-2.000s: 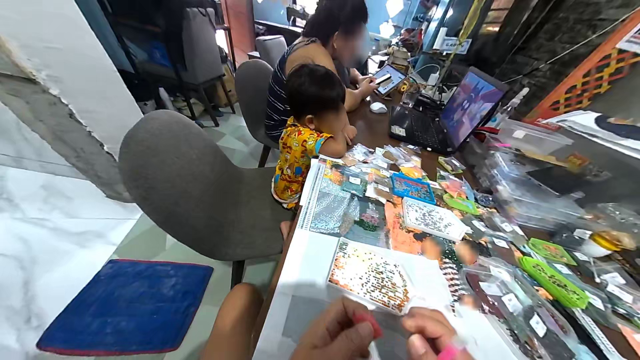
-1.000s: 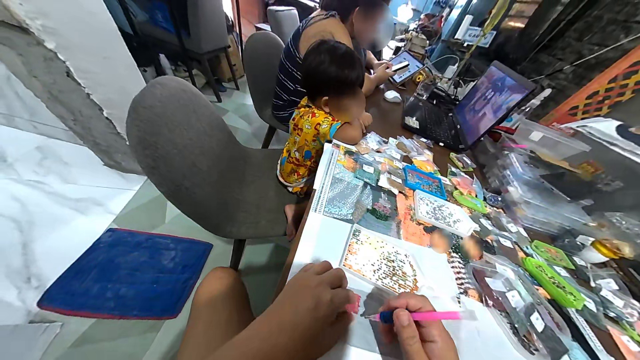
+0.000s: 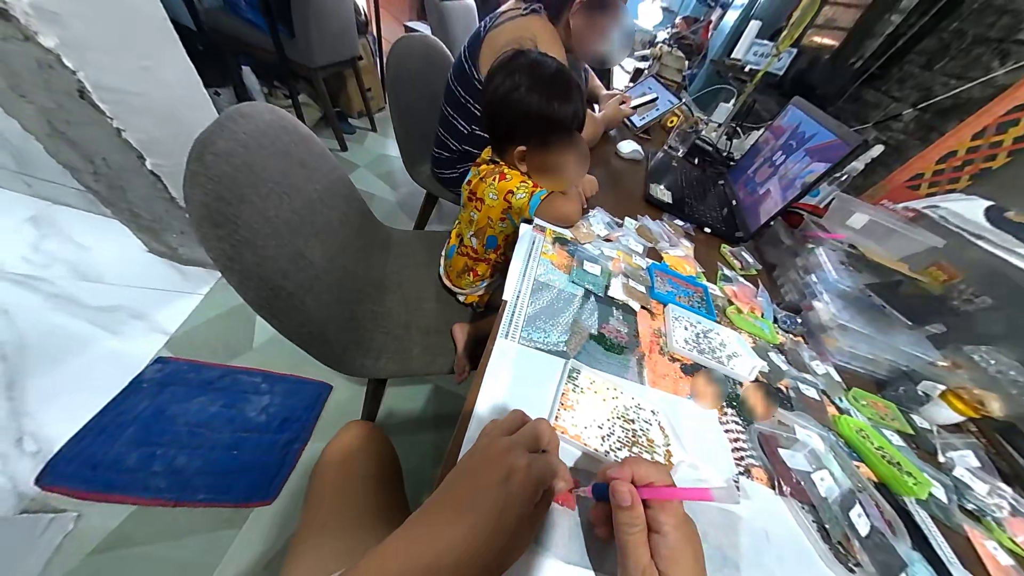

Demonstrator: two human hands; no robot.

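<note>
My right hand point(image 3: 648, 520) holds a pink pen-like applicator point(image 3: 680, 494) with a dark blue grip, its tip pointing left. The tip meets a small pinkish-red piece point(image 3: 566, 494) pinched in my left hand point(image 3: 512, 456); the exact contact is partly hidden by the fingers. Just beyond both hands lies a white tray point(image 3: 616, 412) of small orange, dark and pale beads. Under and behind it spreads a partly covered diamond painting canvas point(image 3: 552, 296). A second white tray point(image 3: 712, 342) and a blue tray point(image 3: 682, 292), both with beads, rest farther back on it.
Two people sit beyond an empty grey chair point(image 3: 280, 240), one in a yellow patterned shirt point(image 3: 488, 228). A laptop point(image 3: 752, 172) stands at the back. Green trays point(image 3: 880, 456), plastic containers point(image 3: 832, 504) and small bags crowd the right. A blue mat point(image 3: 184, 432) lies on the floor.
Two seconds ago the pink applicator did not show clearly; one second ago it was in my right hand, as now. My left hand stays closed around the pinkish-red piece.
</note>
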